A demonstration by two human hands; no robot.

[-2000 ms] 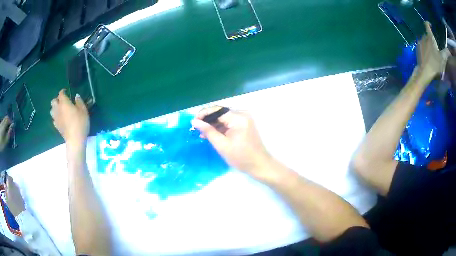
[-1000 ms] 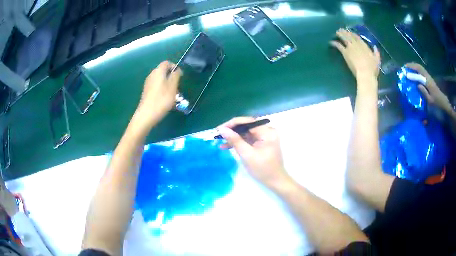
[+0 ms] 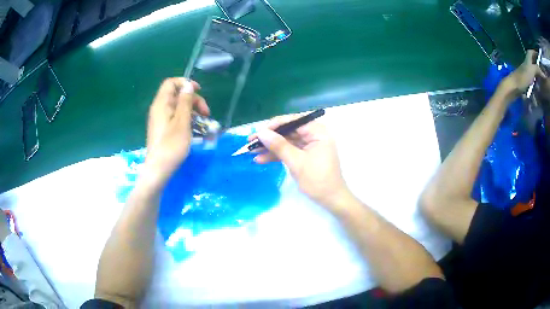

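Observation:
My left hand (image 3: 172,124) grips a thin dark phone frame (image 3: 226,72) by its left edge. The frame is slightly blurred and tilted above the belt's near edge, its connector end (image 3: 205,128) towards me, over the film heap. My right hand (image 3: 301,154) holds black tweezers (image 3: 289,125) like a pen. Their pale tip points left, near the connector end; I cannot tell that it touches. A heap of blue protective film (image 3: 226,190) lies on the white surface (image 3: 374,157) below both hands.
The green belt (image 3: 362,54) runs across. Another frame (image 3: 280,36) lies beyond mine, and two more (image 3: 30,127) lie at the far left. A black tray (image 3: 90,21) is at the upper left. At right, a neighbour's arm (image 3: 461,160) works beside a blue film bundle (image 3: 503,163).
My left hand has brought the phone frame nearer, over the film heap. The tweezers' pale tip now shows beside its connector end. The neighbour's hand has moved right, away from the belt's middle.

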